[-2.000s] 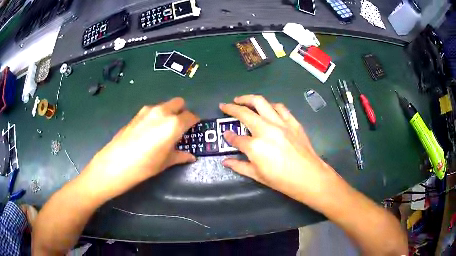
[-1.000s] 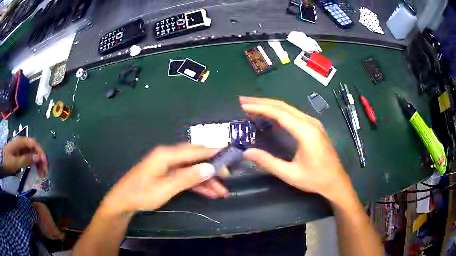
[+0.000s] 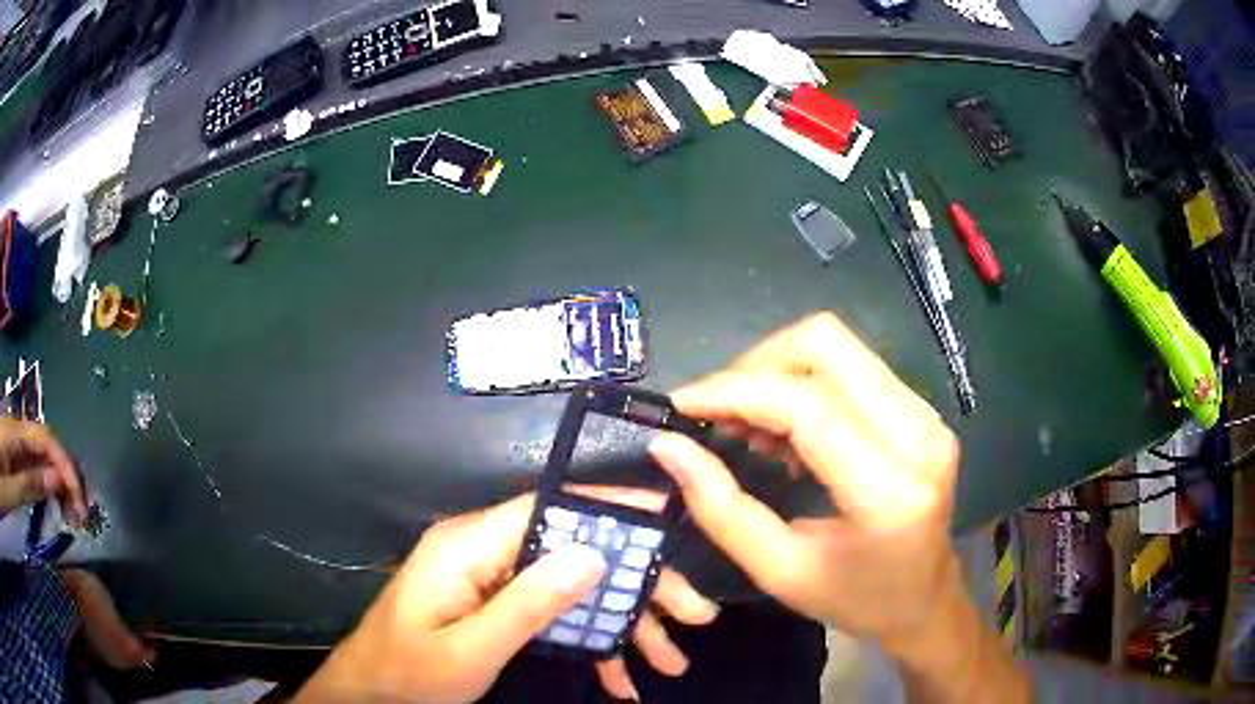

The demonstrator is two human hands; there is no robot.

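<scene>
The front housing [image 3: 551,475] is a black frame with an open screen window and pale keys. It is tilted near the mat's front edge. My left hand [image 3: 475,591] holds its keypad end, thumb on the keys. My right hand [image 3: 826,481] has thumb and forefinger at the upper right edge by the window; some of its fingers are hidden. The circuit board [image 3: 516,347], with its white keypad sheet and screen, lies on the mat behind the housing, apart from it.
Tweezers [image 3: 929,310], a silver tool, a red-handled screwdriver [image 3: 977,245] and a yellow-green electric screwdriver [image 3: 1163,323] lie right. Screen modules [image 3: 454,161] and a red block [image 3: 822,118] lie farther back. Another person's hand [image 3: 35,468] is at the left edge.
The front housing is off the board and now held up, keypad window frame in view, nearer me. The board stays on the mat. The whole view has shifted.
</scene>
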